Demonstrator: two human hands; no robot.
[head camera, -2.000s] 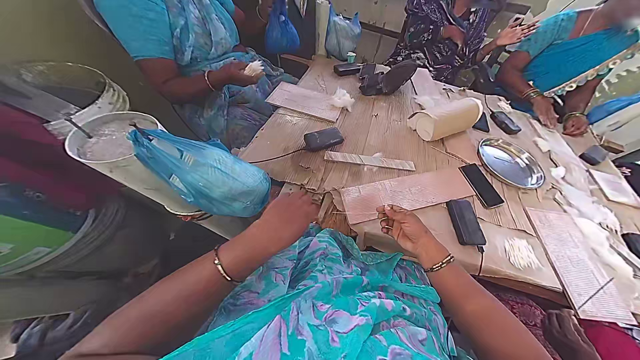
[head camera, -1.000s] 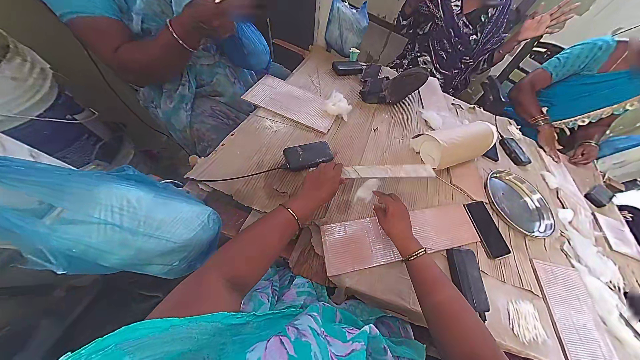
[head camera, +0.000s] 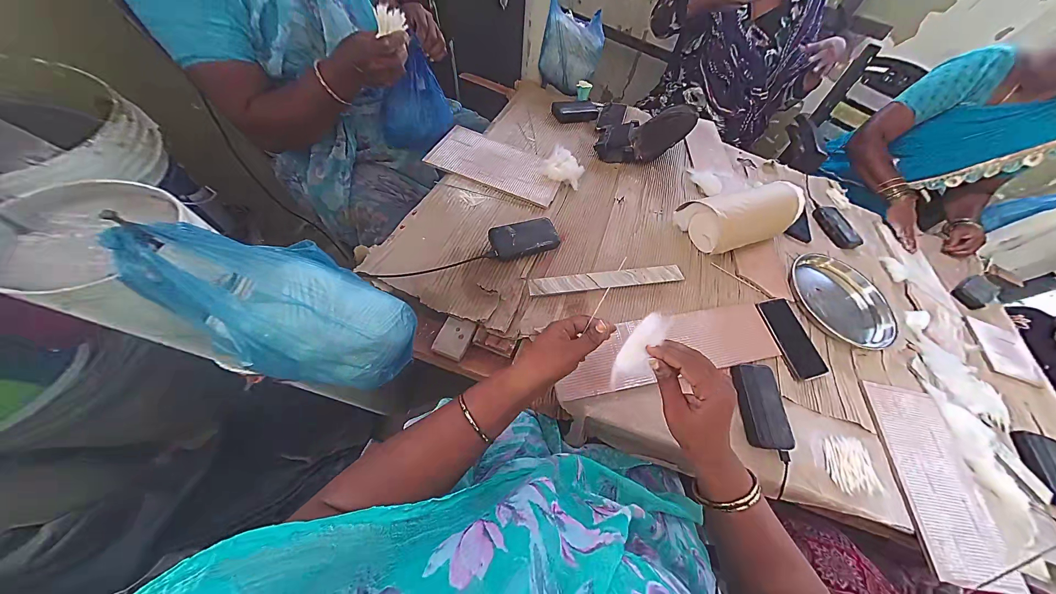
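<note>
My left hand (head camera: 569, 351) pinches a thin stick (head camera: 609, 293) that points up and away. Between the thumb and fingers of my right hand (head camera: 697, 396) is a wispy tuft of white cotton (head camera: 639, 351). Both hands are over the near edge of a ribbed pinkish board (head camera: 738, 334). Beyond them lies a narrow flat strip (head camera: 606, 280). A black phone (head camera: 792, 338) rests across the board's right end, with a black power bank (head camera: 762, 408) nearer me. Farther right is a bundle of white cotton wicks (head camera: 850, 464).
A round steel plate (head camera: 843, 301), a cream roll (head camera: 747, 219) and a black corded device (head camera: 524, 239) stand on the cardboard-covered table. At left a blue plastic bag (head camera: 280, 305) hangs by a white bucket (head camera: 74, 239). Several people sit around the far side.
My left hand has come back from the narrow strip and now holds a thin stick. The cotton that lay by my right hand is now lifted in its fingers.
</note>
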